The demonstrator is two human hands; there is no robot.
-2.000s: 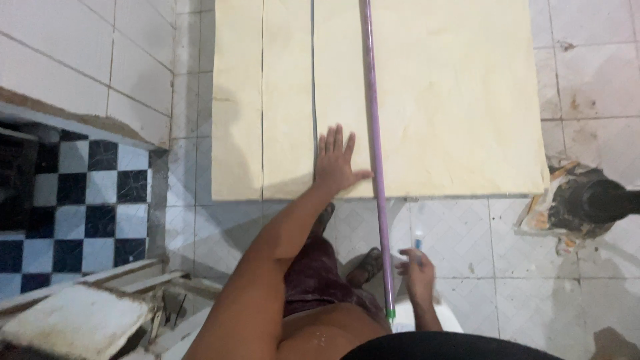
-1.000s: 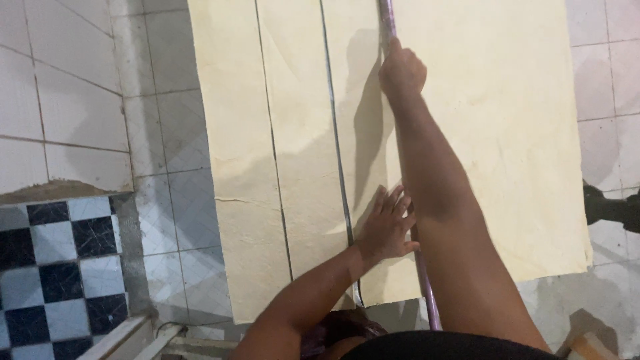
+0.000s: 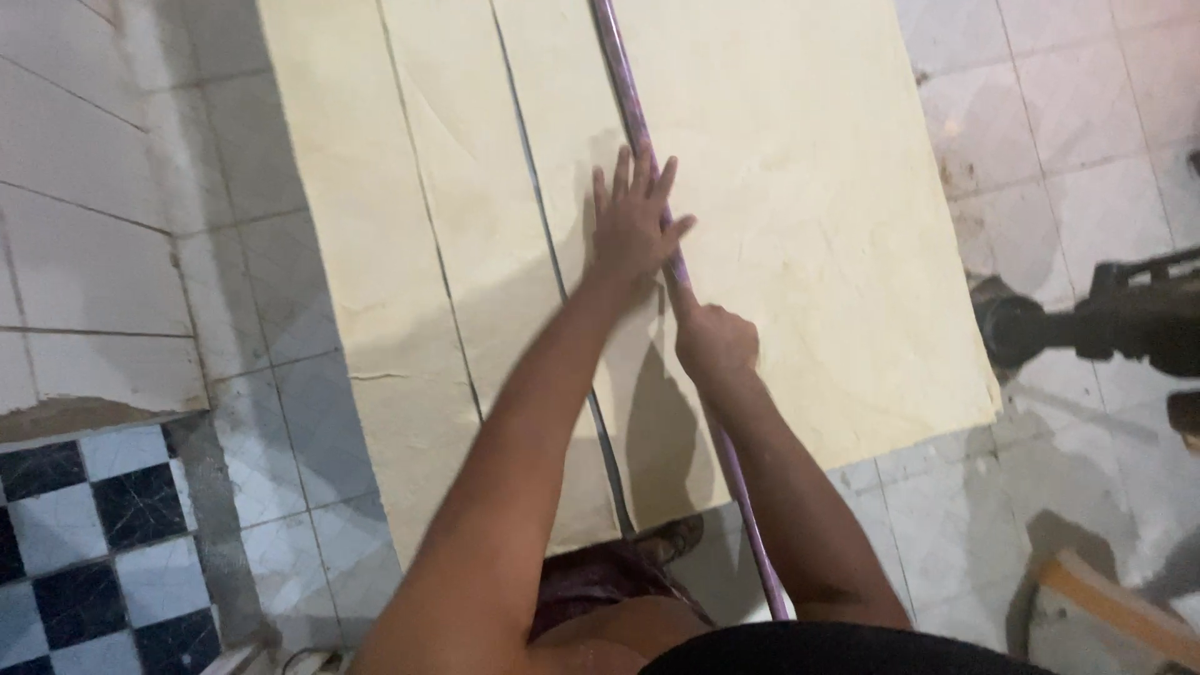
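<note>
A large pale-yellow sheet (image 3: 797, 206) lies over the tiled floor, with two long dark slits or lines running down its left part. A thin purple pole (image 3: 623, 70) lies lengthwise across it and extends past the near edge toward my body. My left hand (image 3: 637, 220) rests palm down, fingers spread, on the sheet and against the pole. Just nearer to me, my right hand (image 3: 717, 342) is closed at the pole, its fingers curled down; whether it grips the pole or a small tool is hidden. My forearms cover parts of the sheet and pole.
Black and pale checkered tiles (image 3: 80, 534) lie at the lower left, below a white tiled ledge (image 3: 94, 272). A dark metal object (image 3: 1078, 323) stands by the sheet's right edge. An orange-brown edged object (image 3: 1116, 595) is at the lower right.
My right hand, off the sheet two seconds ago with a small blue-and-white object, was far up the pole a second ago and is now nearer my body. My left hand has moved forward along the pole.
</note>
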